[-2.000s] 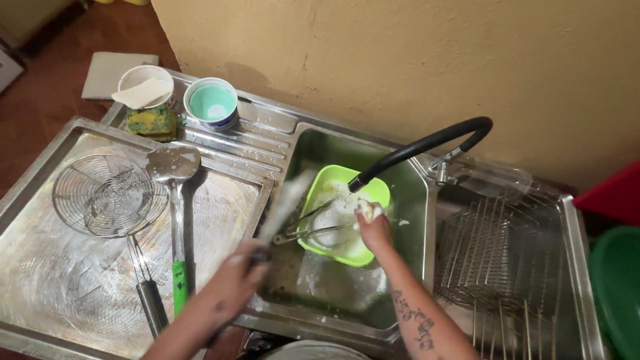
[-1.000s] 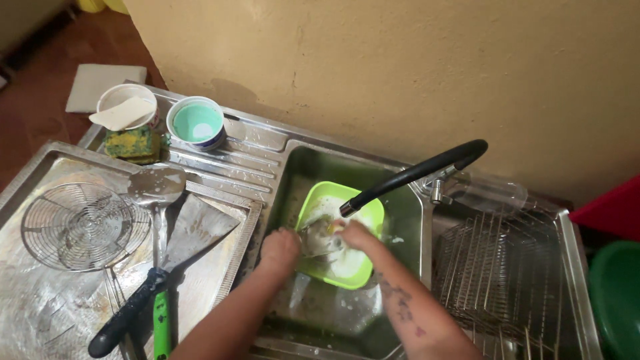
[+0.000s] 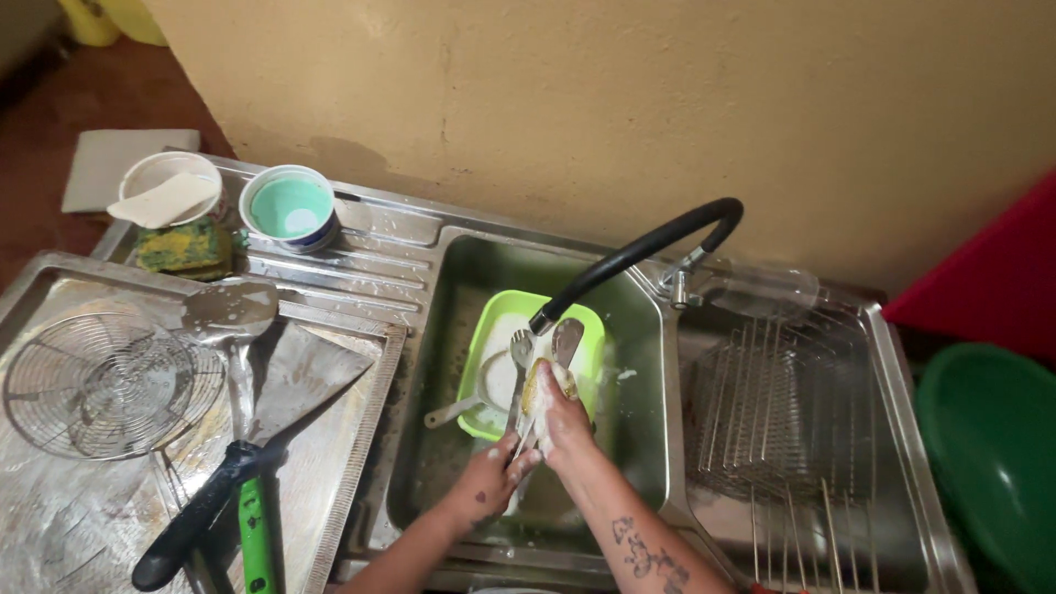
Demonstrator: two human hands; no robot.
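Over the sink basin, my left hand [image 3: 487, 483] grips the handles of several pieces of metal cutlery, among them a fork [image 3: 520, 351] and a spoon [image 3: 568, 340]. My right hand [image 3: 563, 421] presses a soapy yellow sponge [image 3: 535, 388] against them. Beneath both lies a lime green plastic tub [image 3: 474, 388] with suds, and a small round utensil [image 3: 454, 412] rests in it, its handle over the rim. The black faucet hose [image 3: 635, 257] ends just above the cutlery. Foam covers parts of my fingers.
Left, a metal tray [image 3: 384, 363] bears a wire skimmer [image 3: 103, 384], a ladle-like utensil [image 3: 229, 309] and a wide metal turner [image 3: 305, 375]. Behind stand two tubs, one with turquoise contents [image 3: 289, 206], beside a worn sponge [image 3: 186, 247]. A wire dish rack [image 3: 759, 412] and green basin [image 3: 982, 445] are at right.
Two seconds ago the wide turner was not on the tray; it lay there one second ago. My hands now hold several pieces of cutlery, and the green tub's small utensil shows.
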